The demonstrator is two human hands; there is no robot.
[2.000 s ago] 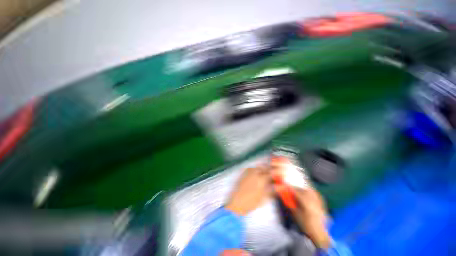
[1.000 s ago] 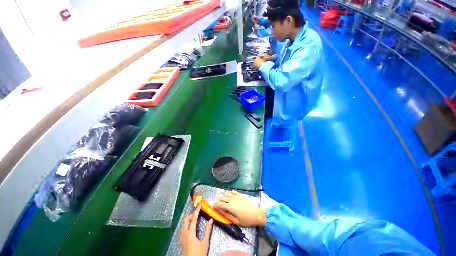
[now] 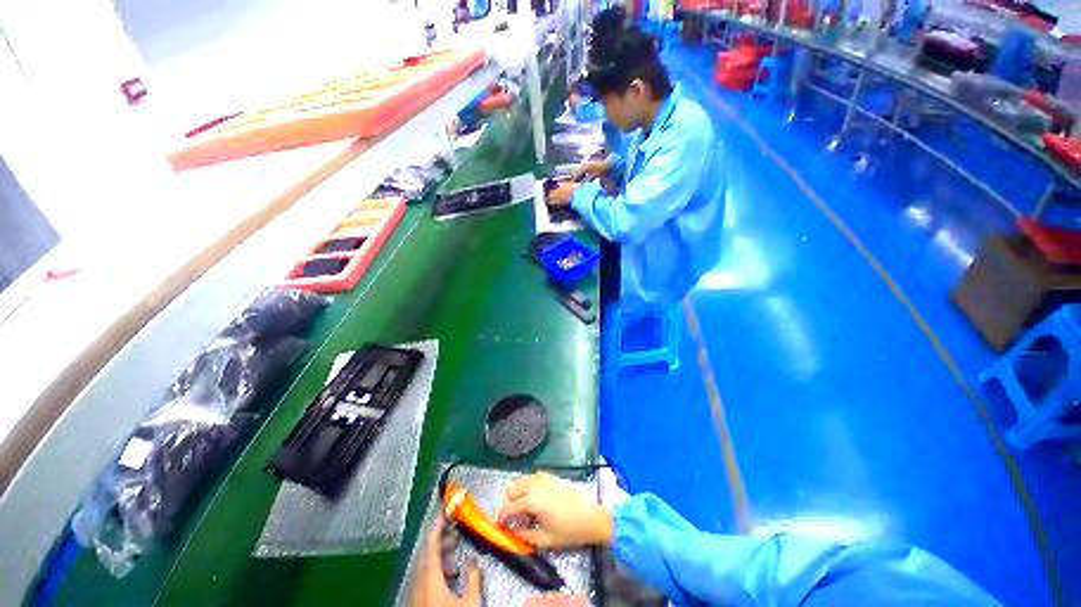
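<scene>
An orange-and-black handheld device (image 3: pixel 488 524) lies slanted on a bubble-wrap mat (image 3: pixel 515 582) at the bottom centre. A thin black cord shows by its upper end. My right hand (image 3: pixel 555 511) is over its right side, with curled fingertips at the orange body; whether they grip it or hold a small part is unclear. My left hand (image 3: pixel 445 579) is beside its lower left, cut off by the bottom edge, with fingers apart. A dark round dish (image 3: pixel 517 426) of small parts stands beyond the mat.
A black ribbed panel (image 3: pixel 344 421) lies on bubble wrap (image 3: pixel 338 522) to the left. Bagged black parts (image 3: pixel 196 415) and an orange-red compartment tray (image 3: pixel 382 240) lie along the shelf side. A blue bin (image 3: pixel 568 260) sits on the green bench near a seated worker (image 3: pixel 664 178) in light blue.
The view has shifted slightly. My left hand has drawn down and away from the orange body. My right fingers are more curled at the device, which stays on the mat.
</scene>
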